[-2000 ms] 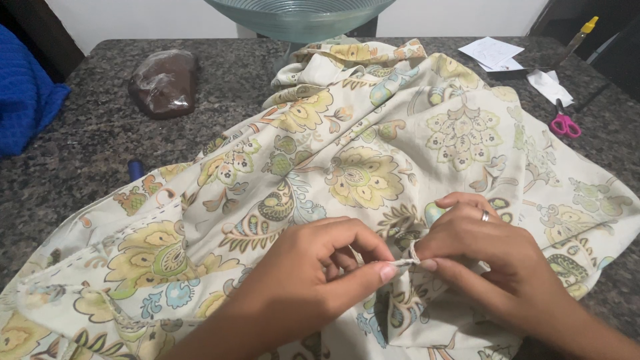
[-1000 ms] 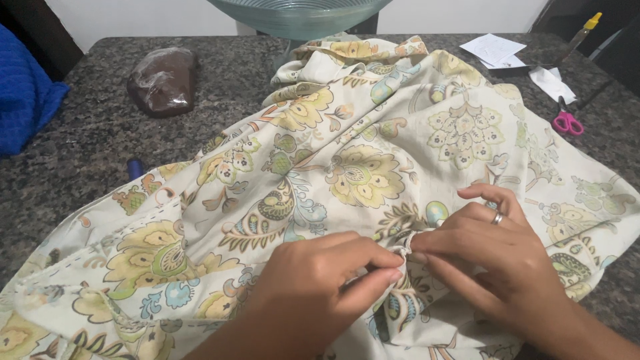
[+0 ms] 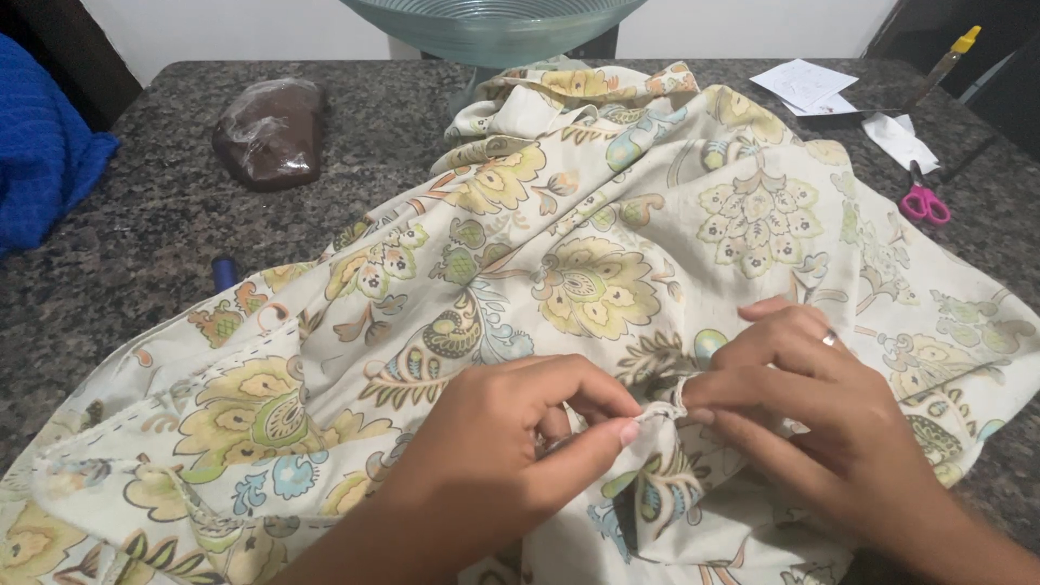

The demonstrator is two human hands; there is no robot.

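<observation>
A cream floral-printed fabric (image 3: pixel 601 284) lies in folds over the dark granite top. Thumb and forefinger of my left hand (image 3: pixel 520 439) pinch a narrow gathered edge of it near the front centre. My right hand (image 3: pixel 804 406), with a ring on one finger, pinches the same edge just to the right, the fingertips of the two hands a short way apart. Between them the edge is bunched and twisted. Dark running stitches show along the fabric's hem at the left. Whether a needle is between the fingers, I cannot tell.
A brown plastic-wrapped block (image 3: pixel 272 134) and a blue thread spool (image 3: pixel 224 274) lie left of the fabric. Behind stands a glass bowl (image 3: pixel 496 28). At the right are pink-handled scissors (image 3: pixel 925 205), white papers (image 3: pixel 804 85), a crumpled white piece (image 3: pixel 900 142) and a yellow-capped bottle (image 3: pixel 951 61). Blue cloth (image 3: pixel 49 154) hangs far left.
My left fingertips drew back a little from the bunched edge and are now pinching it again. My right hand has stayed nearly in place on the fabric.
</observation>
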